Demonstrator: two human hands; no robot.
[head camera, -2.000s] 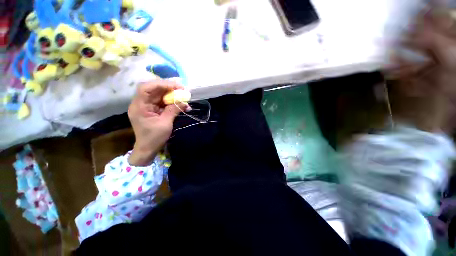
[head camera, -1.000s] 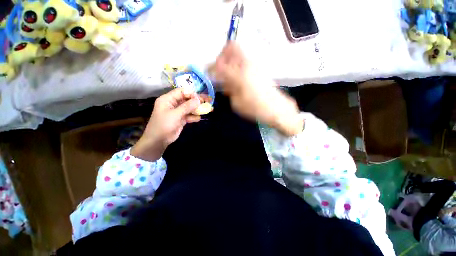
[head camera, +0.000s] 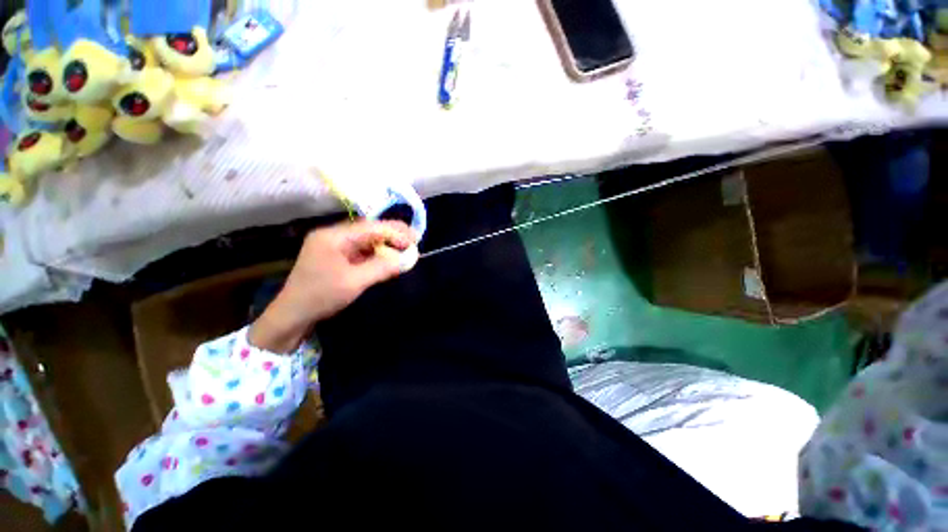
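Note:
My left hand (head camera: 338, 265) pinches a small yellow plush end piece (head camera: 399, 251) over the dark lap, just below the table edge. A light blue plush tube (head camera: 419, 211) curves up in a loop above the fingertips, beside a small whitish patch. A pale sewing thread (head camera: 624, 195) runs taut from the piece to the upper right, past the table edge. My right hand is out of the picture; only its dotted sleeve (head camera: 884, 416) shows at the right edge. No needle can be made out.
On the white-covered table (head camera: 312, 114) lie thread snips (head camera: 450, 64) and a smartphone (head camera: 589, 36). Yellow-and-blue plush toys (head camera: 88, 78) are piled at the left, more toys (head camera: 894, 57) at the far right. Cardboard boxes (head camera: 800, 234) stand under the table on the green floor (head camera: 582, 270).
My right hand has moved from beside the piece out past the right edge, and the thread is now stretched long. My left hand still holds the piece, slightly lower and further left.

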